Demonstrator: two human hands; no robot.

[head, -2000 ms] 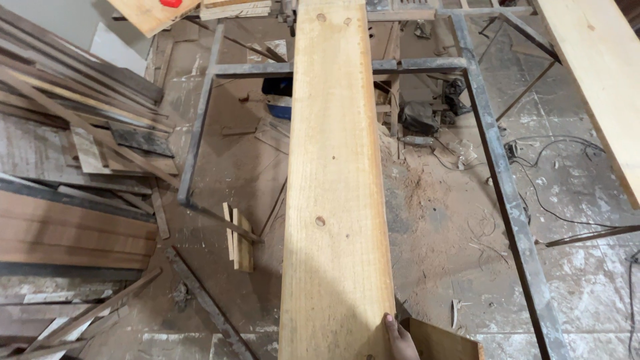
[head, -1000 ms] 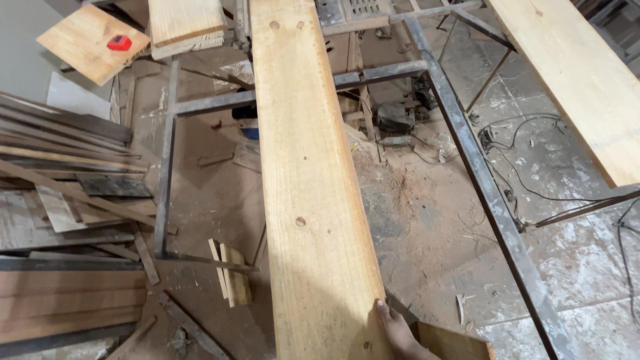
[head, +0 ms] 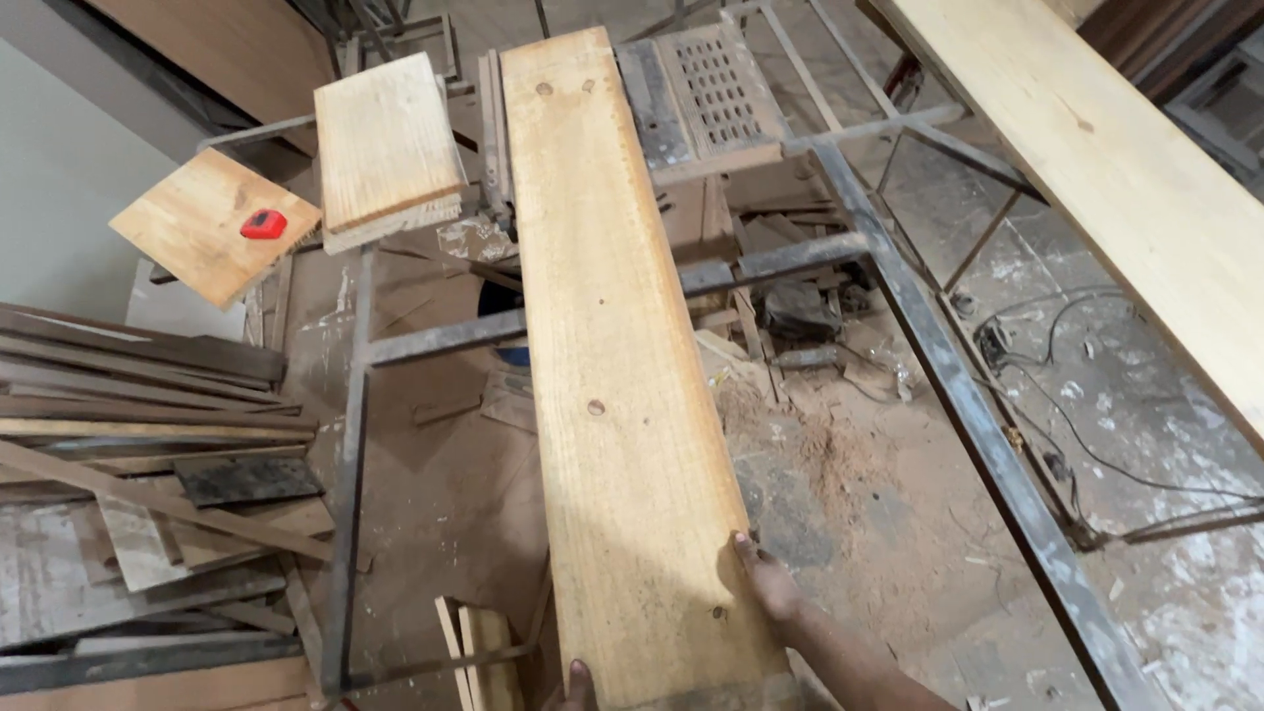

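Observation:
A long, knotty wooden board (head: 617,365) runs from the bottom of the view up to a machine with a slotted metal plate (head: 716,89). My right hand (head: 770,583) grips its right edge near the close end, thumb on top and the other fingers hidden beneath. At the lower left corner of the board, my left hand (head: 578,686) shows only a thumb and a bit of the hand against the left edge; its remaining fingers are out of sight.
A metal frame (head: 948,385) surrounds the board. Left stand stacked short boards (head: 390,143), a square panel (head: 178,222) bearing a red tape measure (head: 264,224), and piled wood strips (head: 148,395). Another long board (head: 1106,168) lies right. Cables (head: 1086,415) and sawdust cover parts of the floor.
My left hand has come into sight at the board's left edge. My right hand stays at the right edge. The view has shifted, showing more of the far end and the left side.

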